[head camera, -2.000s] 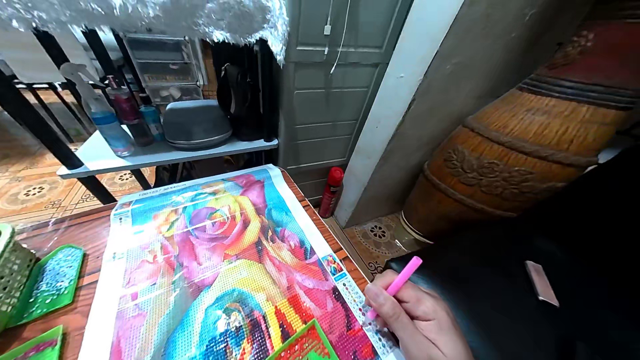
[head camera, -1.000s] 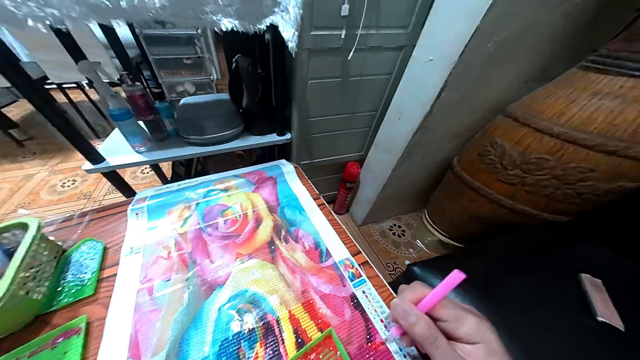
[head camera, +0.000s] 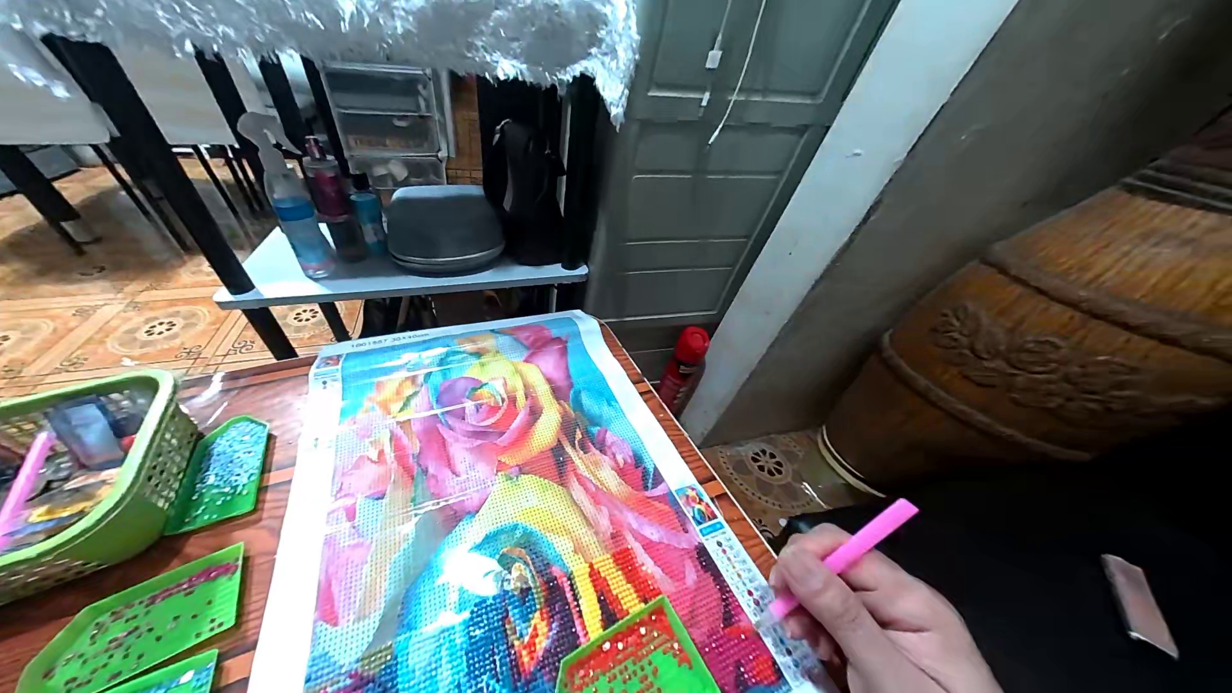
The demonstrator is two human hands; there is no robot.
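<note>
My right hand point(head camera: 866, 606) grips a pink diamond-painting pen point(head camera: 847, 558) between thumb and fingers, its tip at the printed symbol strip on the canvas's right edge. The diamond-painting canvas point(head camera: 500, 462) shows multicoloured roses and lies on the wooden table point(head camera: 245, 481). A green tray of red beads point(head camera: 640, 654) rests on the canvas's lower part, left of my right hand. At the left lie a green tray of blue beads point(head camera: 226, 472) and a green tray with scattered dark and pink beads point(head camera: 144, 616). My left hand is out of view.
A green plastic basket point(head camera: 144, 491) with assorted items stands at the left. Past the table, a shelf point(head camera: 385, 282) holds a spray bottle point(head camera: 296, 212) and a grey case point(head camera: 445, 229). A red can point(head camera: 685, 366) and a carved wooden barrel point(head camera: 1049, 356) stand at the right.
The view has shifted left, bringing more of the basket into sight. My right hand still grips the pink pen by the canvas's right edge.
</note>
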